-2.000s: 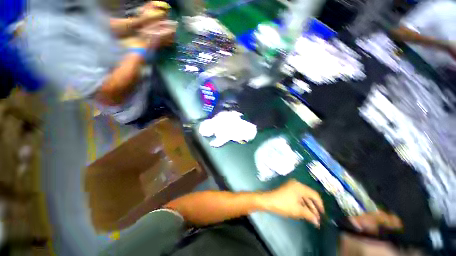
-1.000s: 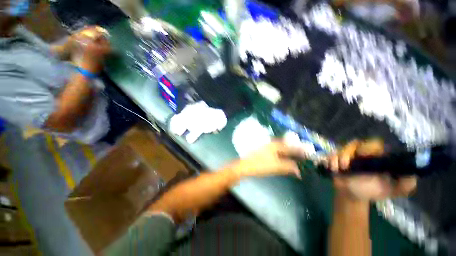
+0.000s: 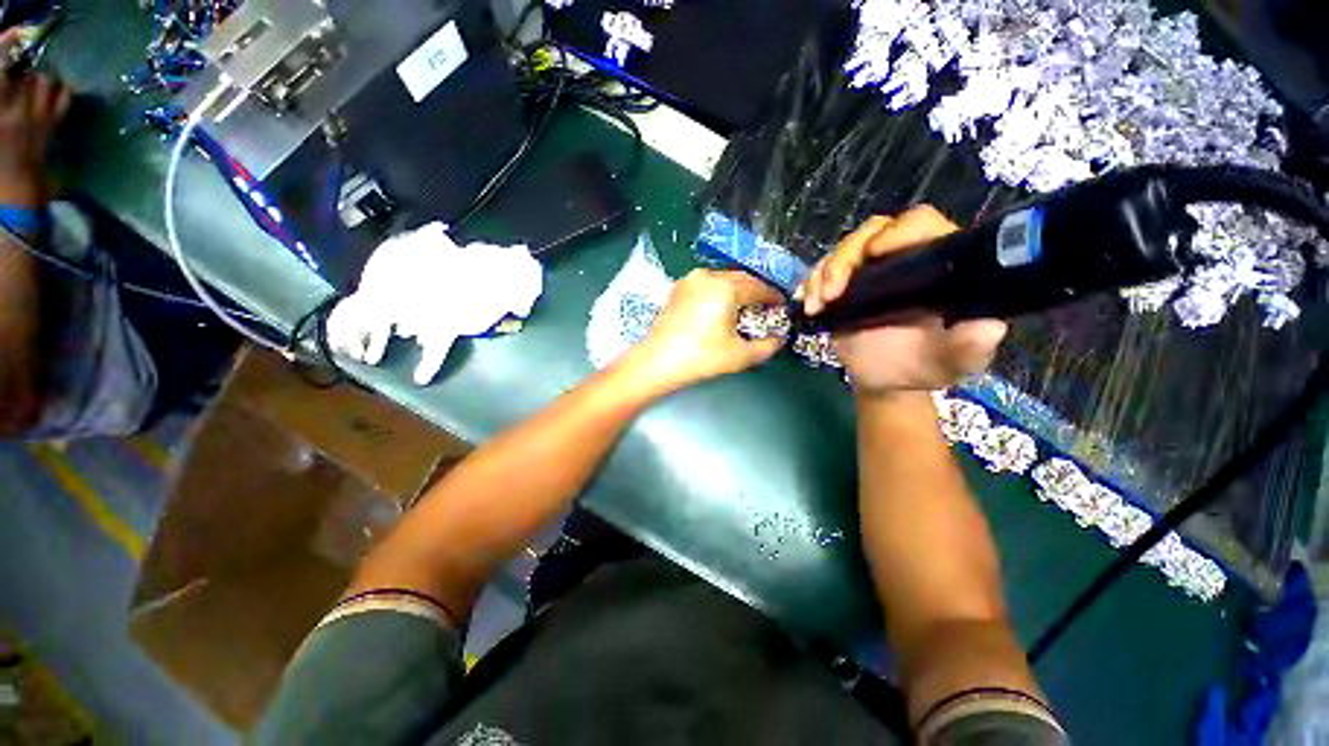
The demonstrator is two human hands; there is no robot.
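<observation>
My right hand is closed around a thick black electric screwdriver with a small pale label. Its narrow tip end points left, to a small white plastic assembly. My left hand holds that assembly in its fingertips at the left end of a row of white assemblies along the blue edge strip. The exact contact of tip and assembly is hidden. Small dark screws lie scattered on the green mat.
A white glove and a small clear bag lie left of my hands. Beyond are a heap of white parts and a black bench machine. An open cardboard box is at lower left, a person's arm at far left.
The view has shifted and sharpened. My left hand has come up against the screwdriver's tip end, beside my right hand. The screwdriver now slants up to the right.
</observation>
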